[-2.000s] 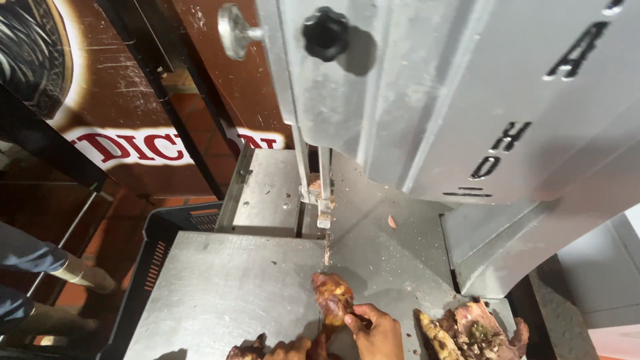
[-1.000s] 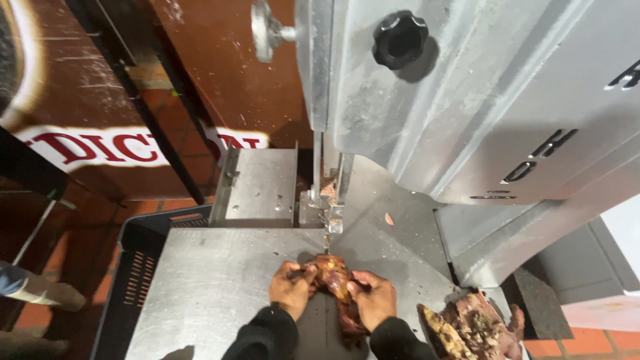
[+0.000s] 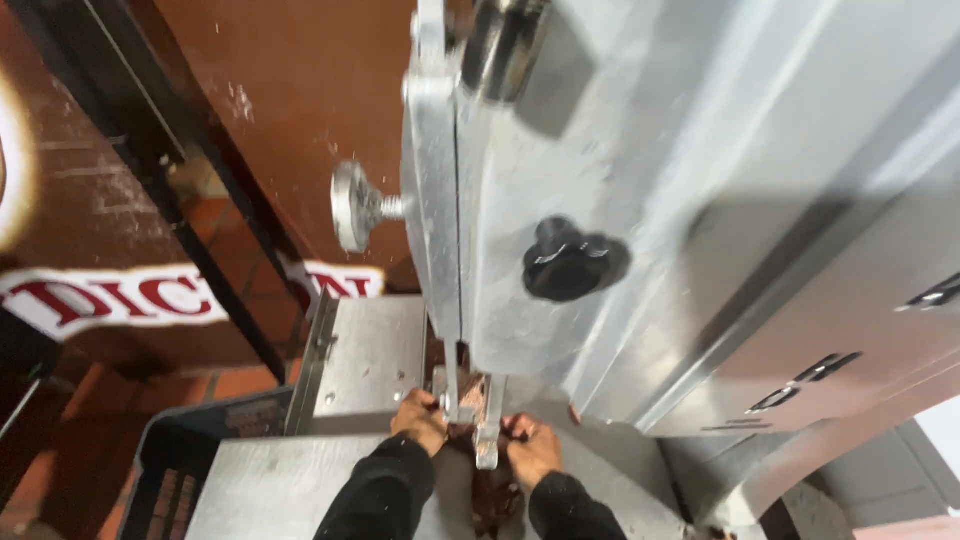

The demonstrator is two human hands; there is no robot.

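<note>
A dark reddish piece of meat (image 3: 495, 495) lies at the blade guide (image 3: 487, 442) of a metal band saw (image 3: 660, 150), partly hidden by the guide. My left hand (image 3: 422, 424) grips its left side, just left of the guide. On the other side, my right hand (image 3: 534, 450) holds the meat with bent fingers. Both hands are very close to the guide, and the blade itself is hard to make out. Black sleeves cover both forearms.
The steel saw table (image 3: 277, 480) spreads under my arms, with a small side plate (image 3: 367, 352) beyond it. A black plastic crate (image 3: 161, 442) stands at the lower left. A black knob (image 3: 574, 262) and a metal screw knob (image 3: 356, 206) stick out from the saw. A small scrap (image 3: 574, 414) lies on the table.
Both hands have moved forward with the meat, from the near part of the table up to the blade guide. The view has shifted closer to the saw.
</note>
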